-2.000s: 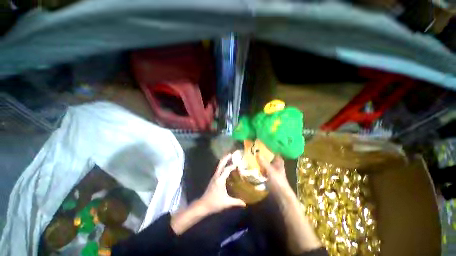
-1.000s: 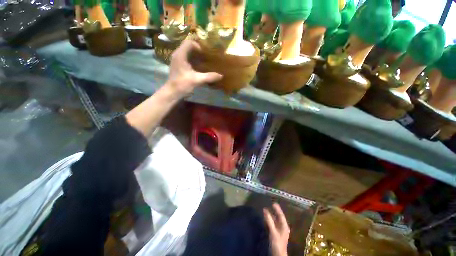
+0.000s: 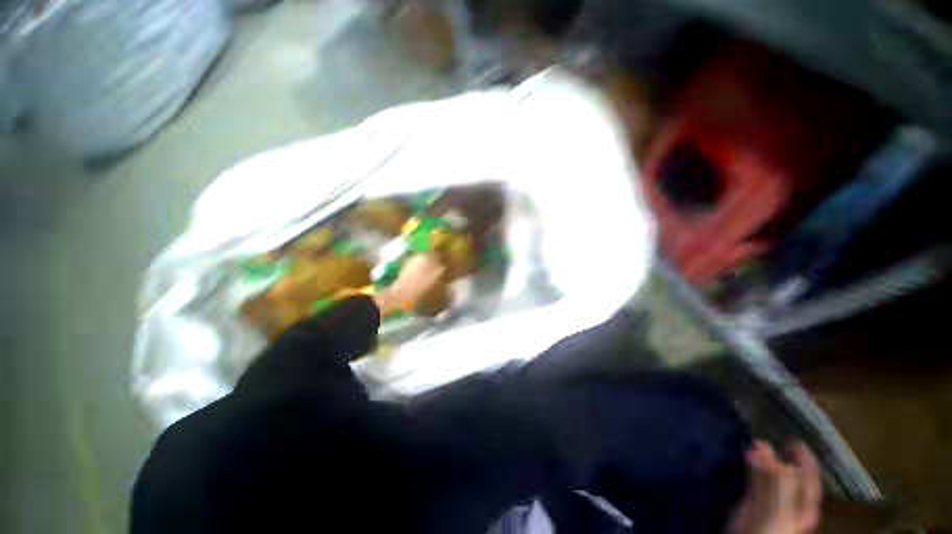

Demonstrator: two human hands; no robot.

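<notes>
The white woven sack lies open at the centre left. Inside it are plush potted trees, blurred, with brown pots and green and yellow parts. My left hand reaches into the sack among them from a dark sleeve. It is blurred, and whether it holds a tree cannot be told. My right hand is at the lower right edge, partly cut off, beside my dark-clothed lap. Its fingers are apart and nothing shows in it.
A red plastic stool stands at the upper right under the covered bench. A slotted metal rail runs down the right side. Another pale sack is at the upper left on the grey floor.
The view has swung left and down from the bench to the sack. My left hand has left the potted tree on the bench and is now inside the sack.
</notes>
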